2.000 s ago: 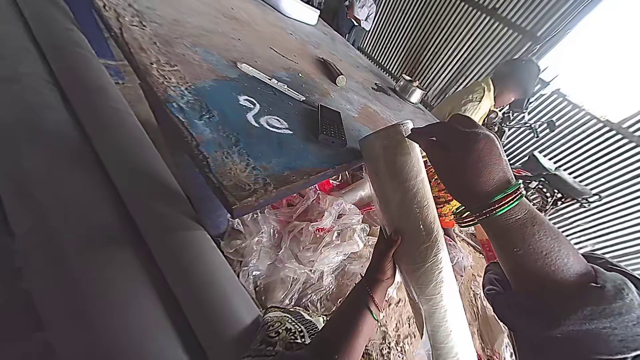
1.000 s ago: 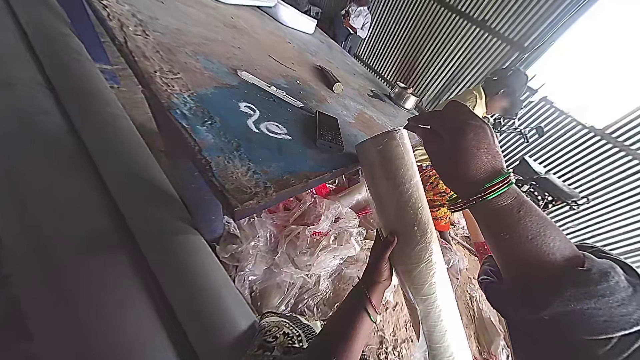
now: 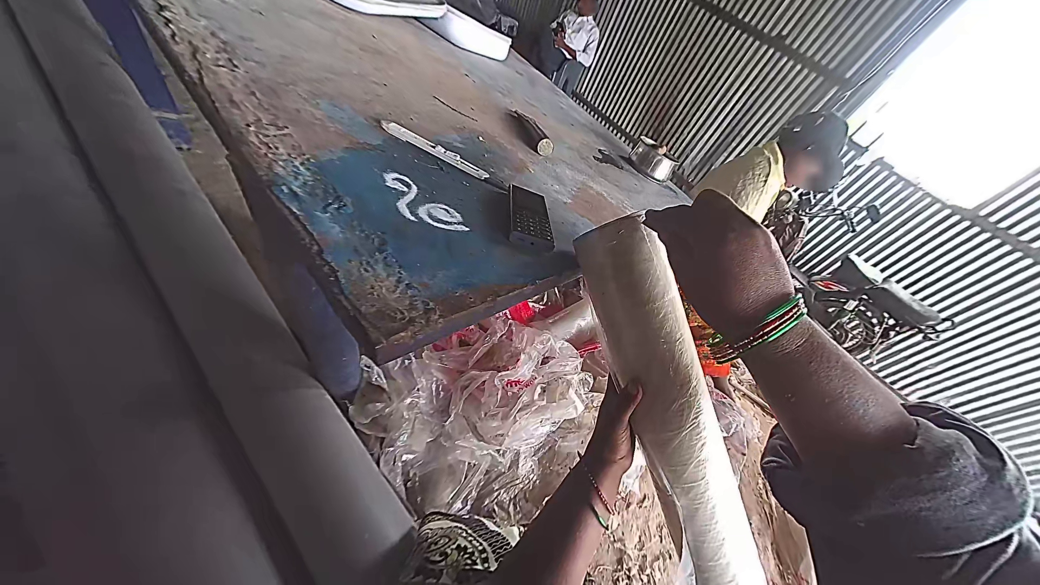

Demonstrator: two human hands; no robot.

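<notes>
A long roll of translucent plastic film (image 3: 666,374) stands tilted in front of me, its upper end by the corner of a worn, blue-painted table (image 3: 349,195). Around the roll's left side, below its middle, my left hand (image 3: 613,426) is wrapped, partly hidden behind it. My right hand (image 3: 719,260), with green and red bangles at the wrist, is closed at the roll's top rim; its fingertips are turned away, and whether they pinch the film's edge cannot be told. On the table lie a keypad phone (image 3: 531,218), a white utility knife (image 3: 435,150) and a short dark cylindrical piece (image 3: 532,132).
Crumpled clear plastic (image 3: 487,406) is heaped under the table's edge. A metal pot (image 3: 652,160) stands at the table's far side. Beyond are a person in yellow (image 3: 739,179), a parked motorcycle (image 3: 869,301) and another person (image 3: 579,41). A dark grey covered surface (image 3: 162,325) fills the left.
Both hands keep nearly the same places on the roll. The person in yellow has shifted slightly behind my right hand.
</notes>
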